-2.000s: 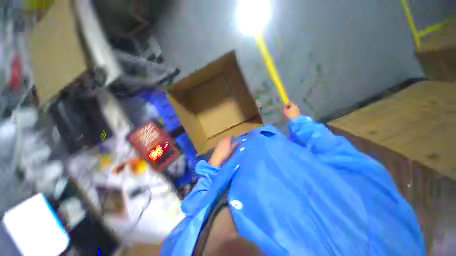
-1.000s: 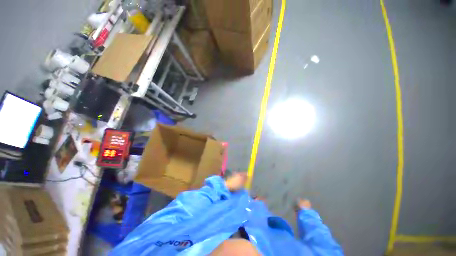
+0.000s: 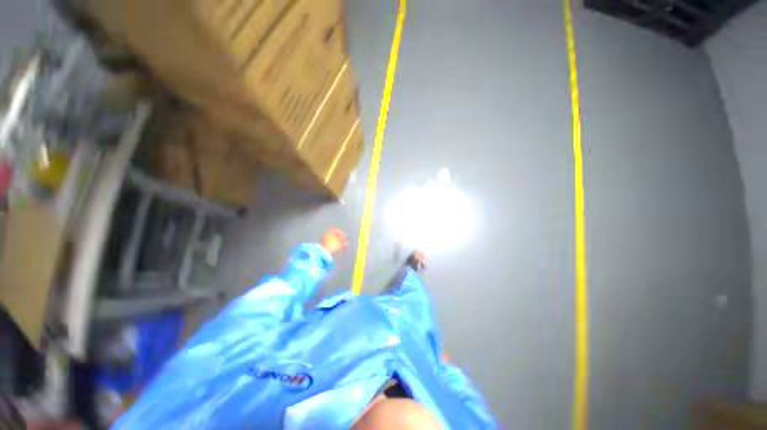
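No task object shows in either hand. My left hand (image 3: 335, 242) is small and blurred at the end of the blue sleeve, over the floor beside the yellow line; nothing shows in it, and its fingers are unclear. A patch of skin at the coat's right edge looks like my right hand (image 3: 446, 359), mostly hidden by the sleeve. Another small skin-toned shape lies ahead of the coat over the floor; I cannot tell whether it is a hand or a foot.
Stacked brown cartons (image 3: 286, 84) stand at upper left, beside the left yellow floor line (image 3: 381, 134). A blurred metal frame (image 3: 139, 197) and a cardboard sheet (image 3: 29, 260) are at left. A second yellow line (image 3: 577, 185) runs at right. A dark rack (image 3: 664, 17) is at top right.
The view has swung away from the bench. The open carton and the red scale display have left the picture, and the stacked cartons appear larger. My left hand is now away from the carton.
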